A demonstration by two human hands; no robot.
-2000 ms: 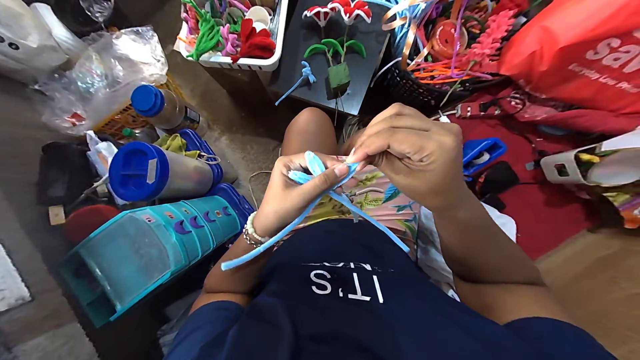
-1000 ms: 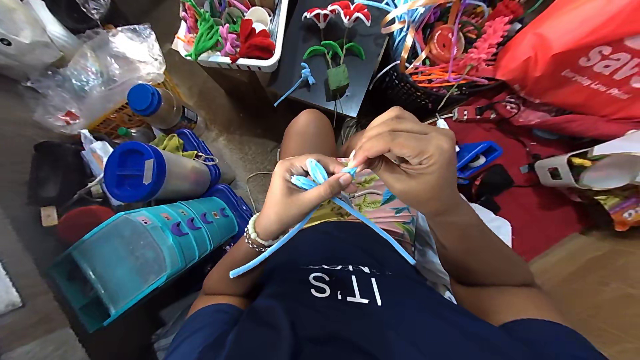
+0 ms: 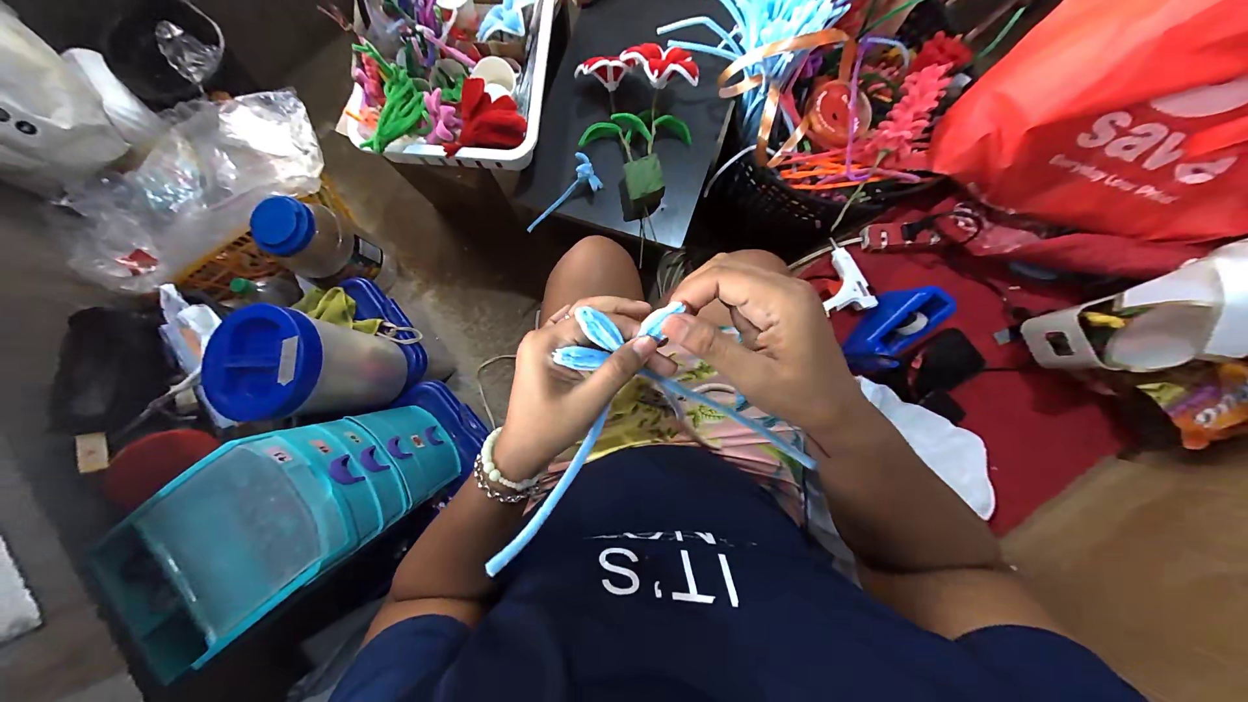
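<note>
My left hand [image 3: 575,366] grips a light blue pipe-cleaner flower piece [image 3: 597,330] with several folded loops like petals, held at their base between thumb and fingers. Two long blue stems hang from it, one down to the left over the dark shirt, the other down to the right. With thumb and fingertips, my right hand [image 3: 751,327] pinches the loop on the right, close to the left thumb. Beyond the knees, a smaller blue pipe-cleaner piece [image 3: 583,174] and red pipe-cleaner flowers [image 3: 663,64] in a green block [image 3: 643,183] are on a dark surface.
A white basket [image 3: 531,127] of pipe cleaners and a black basket [image 3: 780,207] stand ahead. Teal drawers [image 3: 292,507] and a blue-lidded container [image 3: 292,363] are at left. A white glue gun [image 3: 850,281], blue tape dispenser [image 3: 897,327] and red bag [image 3: 1092,127] are at right.
The loop pinched by my right hand now shows more fully between the fingertips. The loops in my left hand are spread farther apart than a second ago.
</note>
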